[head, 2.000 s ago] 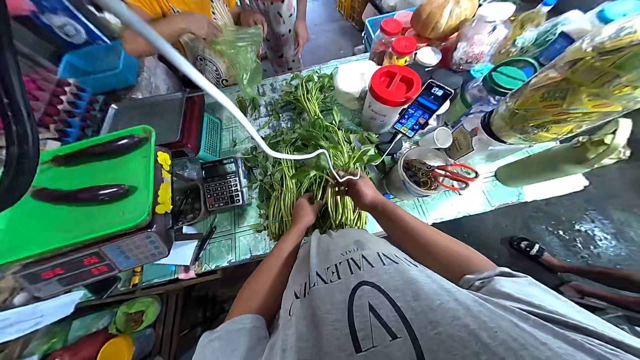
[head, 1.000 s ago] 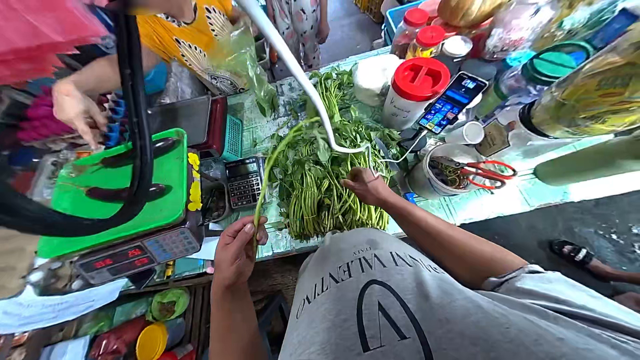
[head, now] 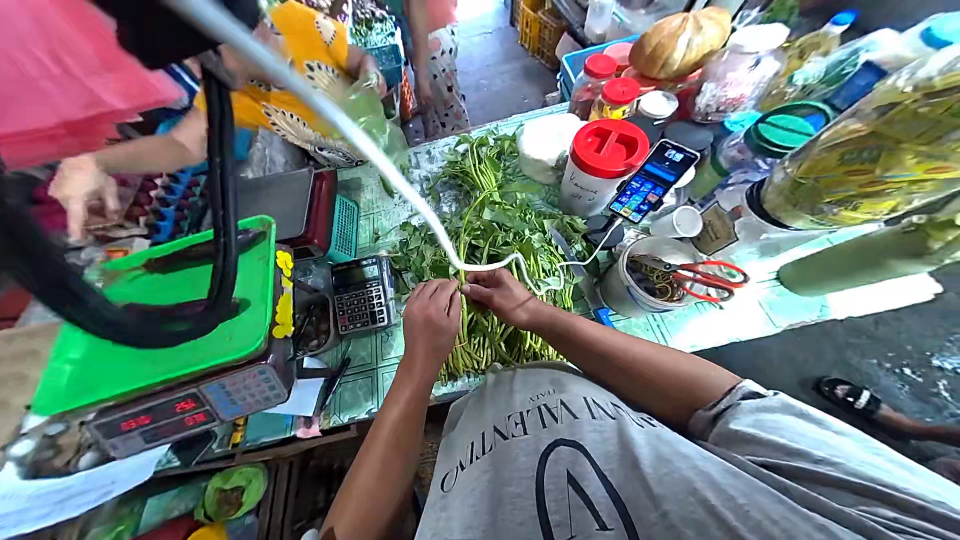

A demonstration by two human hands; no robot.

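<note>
A heap of long-stemmed leafy greens (head: 517, 225) lies on the counter in front of me, stems toward my body and leaves away. My left hand (head: 433, 316) is closed on a green stem (head: 463, 315) over the heap. Close at its right, my right hand (head: 499, 294) pinches the same stem with thumb and forefinger. A white cable (head: 405, 187) crosses above both hands. Left of them lies a calculator (head: 363, 295). A knife blade (head: 568, 251) lies partly among the greens, right of my right hand.
A digital scale (head: 187, 409) carries a green tray (head: 161, 300) with eggplants (head: 199, 253). Right of the greens stand a tub with scissors (head: 709, 281), a phone (head: 654, 181), a red-lidded container (head: 606, 161) and several jars. Across the counter, a person in yellow (head: 300, 82) reaches beside the tray.
My left hand has moved from the heap's left edge to beside my right hand, bringing the stem over the heap. The other person's hand has moved off the tray area toward the far left.
</note>
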